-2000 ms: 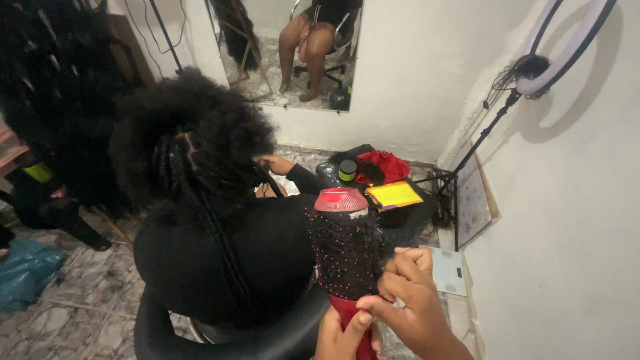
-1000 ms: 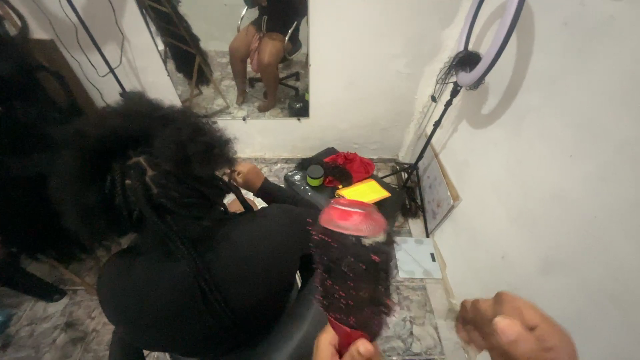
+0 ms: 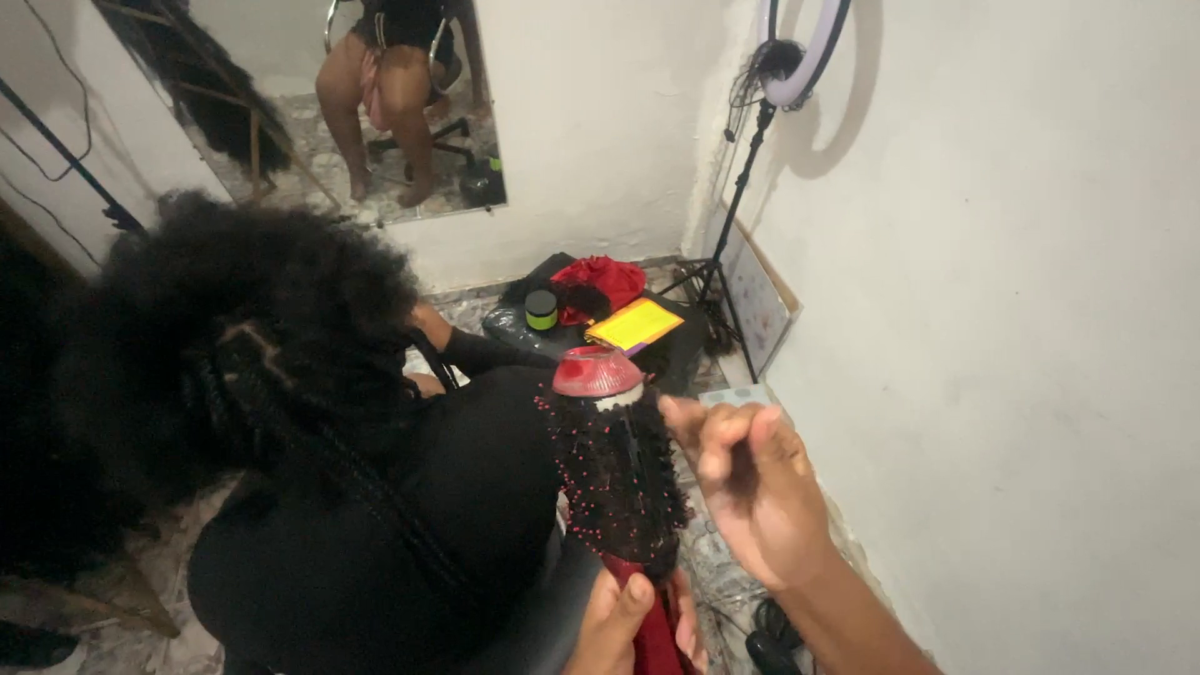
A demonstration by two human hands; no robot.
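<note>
My left hand (image 3: 623,619) grips the red handle of a large round hot-air brush (image 3: 619,478), which stands upright with its red cap at the top. Dark hair is caught among its pink-tipped bristles. My right hand (image 3: 750,478) is beside the upper bristles on the right, its fingers bent; whether it pinches a strand of hair cannot be told. To the left sits a person in black (image 3: 394,506), seen from behind, with loose dark curly hair (image 3: 244,291) and a few thin braids (image 3: 394,511) down the back.
Beyond the brush, a black seat holds a lidded jar (image 3: 541,310), a red cloth (image 3: 605,281) and a yellow packet (image 3: 637,325). A ring light's tripod (image 3: 741,197) stands in the corner by a leaning panel (image 3: 757,300). A mirror (image 3: 375,112) is on the wall.
My right hand was at the brush handle two seconds ago, then apart from the brush at the right, and is now close beside its bristles. My left hand keeps its grip on the handle.
</note>
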